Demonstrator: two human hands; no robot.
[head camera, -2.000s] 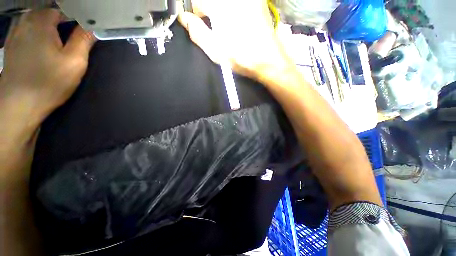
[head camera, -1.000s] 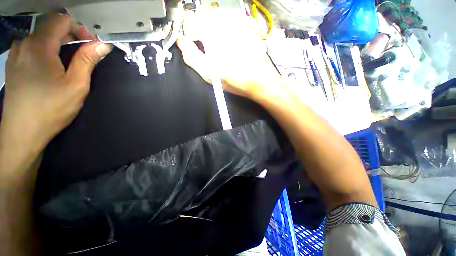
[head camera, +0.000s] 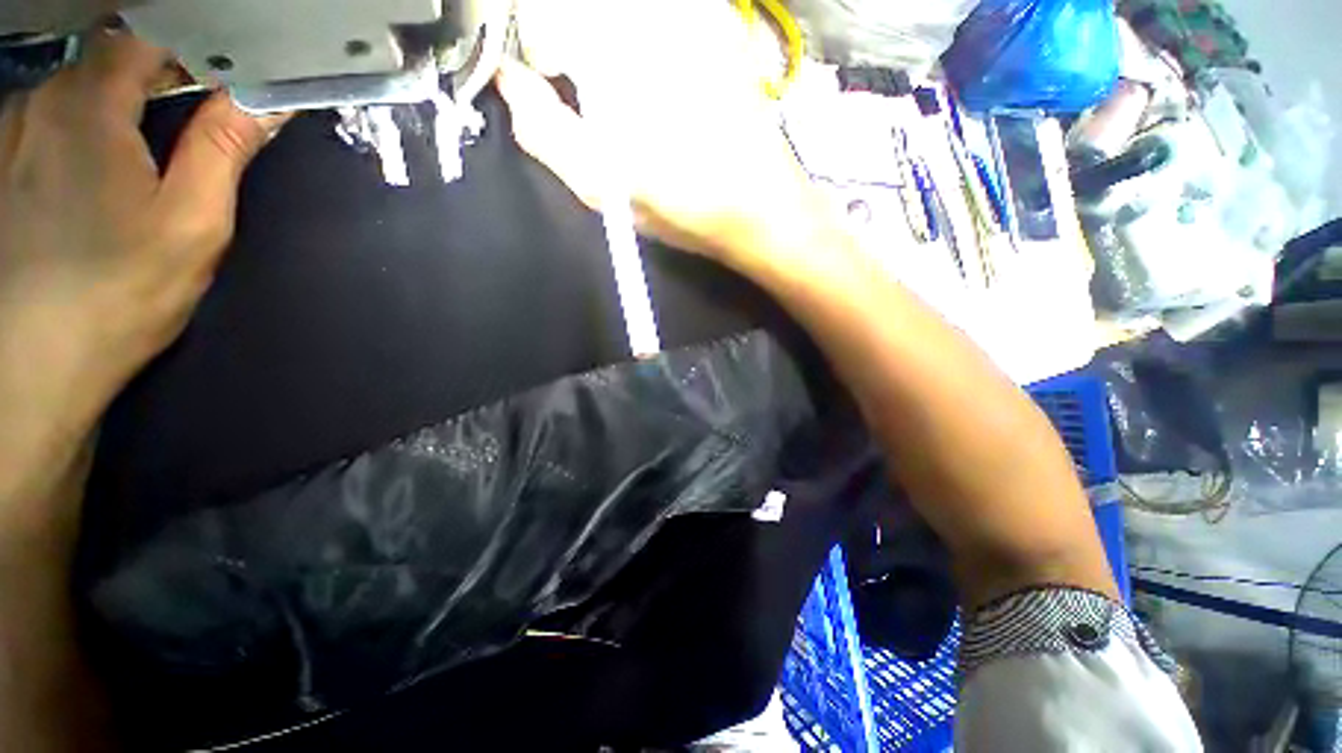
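Note:
A black garment (head camera: 383, 280) lies under the sewing machine head (head camera: 295, 44); its smooth matte part is near the machine and a shiny wrinkled part (head camera: 486, 500) nearer me. The presser foot area (head camera: 420, 144) shows small metal prongs over the fabric. My left hand (head camera: 125, 221) grips the garment's far left edge, thumb on top. My right hand (head camera: 662, 147), overexposed, rests on the garment right of the prongs; its fingers are partly washed out. A slim white strip or rod (head camera: 630, 280) extends from under my right hand. A small white tab (head camera: 768, 508) shows on the garment.
Blue crates (head camera: 868, 677) stand below right. Pens and thin tools (head camera: 942, 177) and a phone (head camera: 1027, 177) lie on the white table at right. Behind are a blue bag (head camera: 1035, 56) and plastic-wrapped items (head camera: 1177, 221). A yellow handle or loop (head camera: 787, 44) shows behind my right hand.
The view has shifted slightly. Since the earliest frame, my left hand's thumb and fingers have pinched the fabric edge beside the machine. The white strip sits slightly further left in view.

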